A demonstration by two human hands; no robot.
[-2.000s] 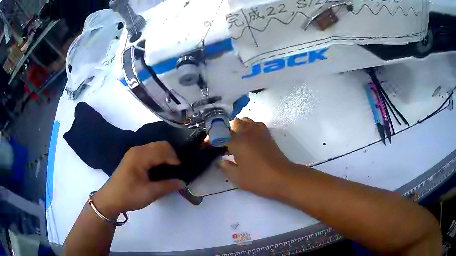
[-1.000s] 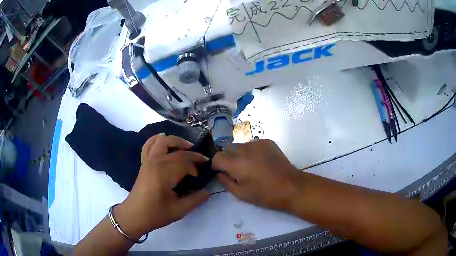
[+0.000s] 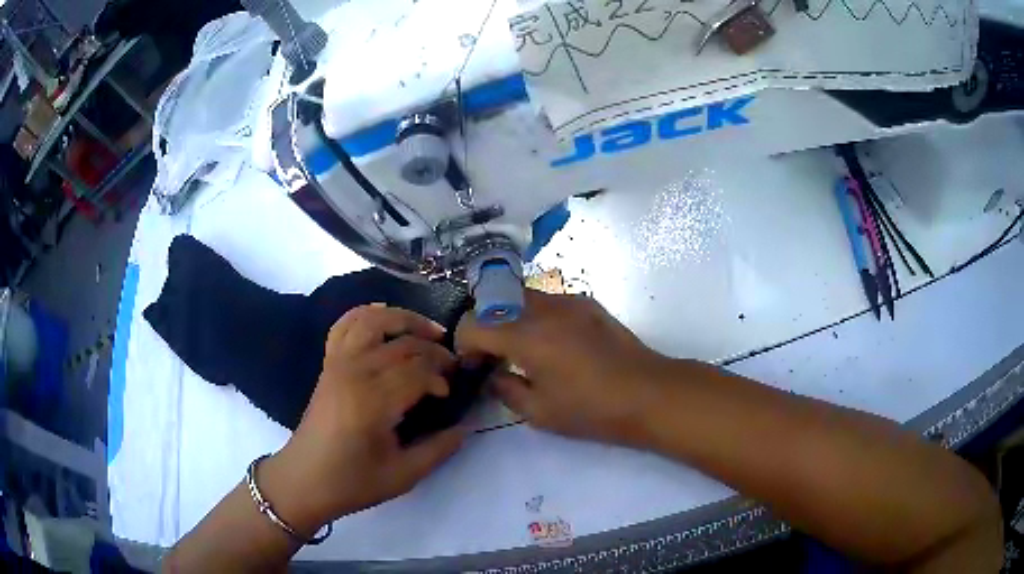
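A black cloth panel (image 3: 253,336) lies left of the needle, its wavy end towards the left. My left hand (image 3: 382,392) holds the near part of the cloth between thumb and fingers. My right hand (image 3: 567,359) pinches the cloth's right edge close to the presser foot. The needle area is partly hidden by my fingers and by the grey-blue round attachment (image 3: 496,287). The sewing machine (image 3: 416,90) with blue lettering stands over the cloth.
Thin pink, blue and black sticks (image 3: 867,241) lie right of the needle. A handwritten note (image 3: 629,56) is on the machine arm. A clear-white plastic bag (image 3: 213,112) is at the far left of the table (image 3: 629,505). A measuring scale runs along the front edge.
Compared with two seconds ago, my left hand has moved right, closer to my right hand. In the last second my right fingers have shifted slightly up and left along the cloth at the foot.
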